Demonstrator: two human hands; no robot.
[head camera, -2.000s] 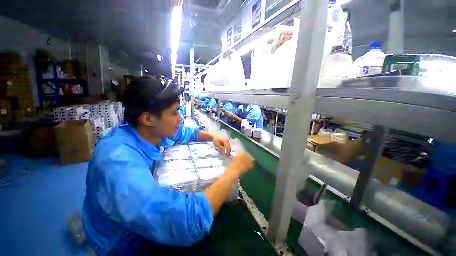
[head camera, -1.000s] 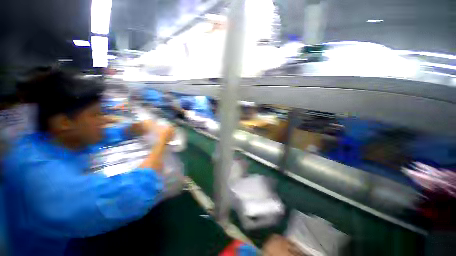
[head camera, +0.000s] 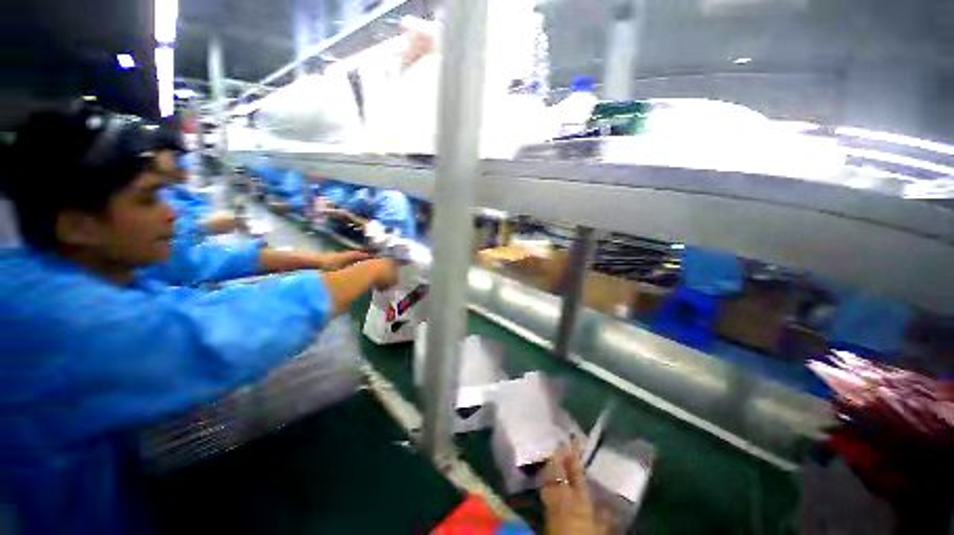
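Note:
Several white boxes with raised flaps stand on the green conveyor belt. One white box with a dark opening low on its front is at the bottom centre, and another box is right beside it. My left hand, with a ring on one finger, rises from the bottom edge between these two boxes. Its fingers are at the near side of the boxes. Blur hides whether they grip one. My right hand is out of the picture.
A neighbouring worker in a blue smock reaches over clear trays to a white box. A grey post stands at the belt edge. Red cloth is at the bottom. Glossy red pieces are at right.
The view has swung right. My left hand has come in at the bottom and moved up to the boxes. The neighbour's arms now stretch to a box on the belt.

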